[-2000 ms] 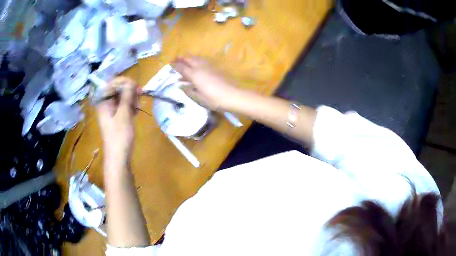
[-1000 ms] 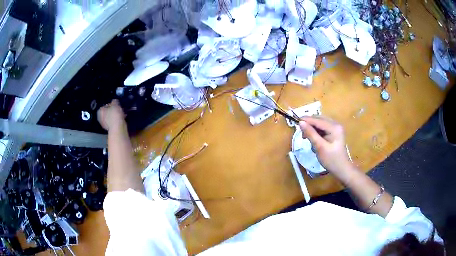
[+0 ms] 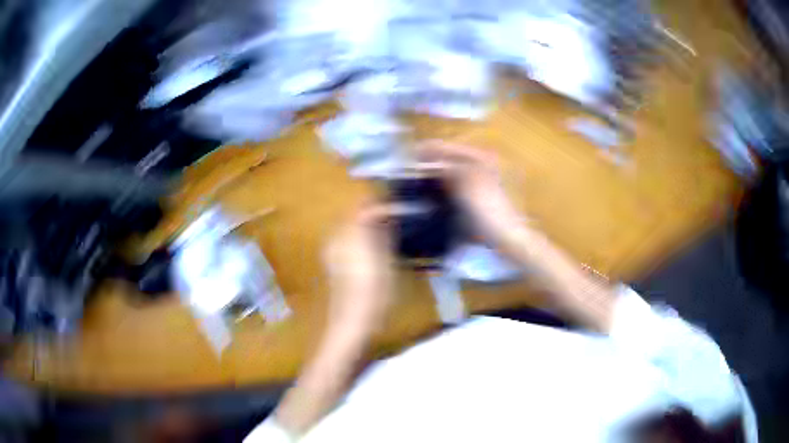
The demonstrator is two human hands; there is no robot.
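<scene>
The picture is badly blurred. A black camera head (image 3: 424, 216) is between my two hands over the middle of the bench. My left hand (image 3: 362, 232) holds its left side. My right hand (image 3: 467, 177) is bent over its top and right side; whether a cable or tool is also in it is too blurred to tell. A white housing (image 3: 484, 262) lies just beyond the head's lower right, partly hidden, with a white antenna (image 3: 449, 297) beside it. Another white housing (image 3: 210, 270) with antennas lies on the bench to the left.
White housings (image 3: 372, 78) are heaped along the bench's far side, one nearer piece (image 3: 362, 138) close above my hands. Black shells (image 3: 52, 268) lie in a dark heap at the left by a pale metal frame (image 3: 86, 177). The yellow-orange bench (image 3: 571, 199) curves to the right.
My left hand has come back from the dark heap to the bench middle with a black camera head. My right hand has moved left and bent round it. The view has shifted and blurred.
</scene>
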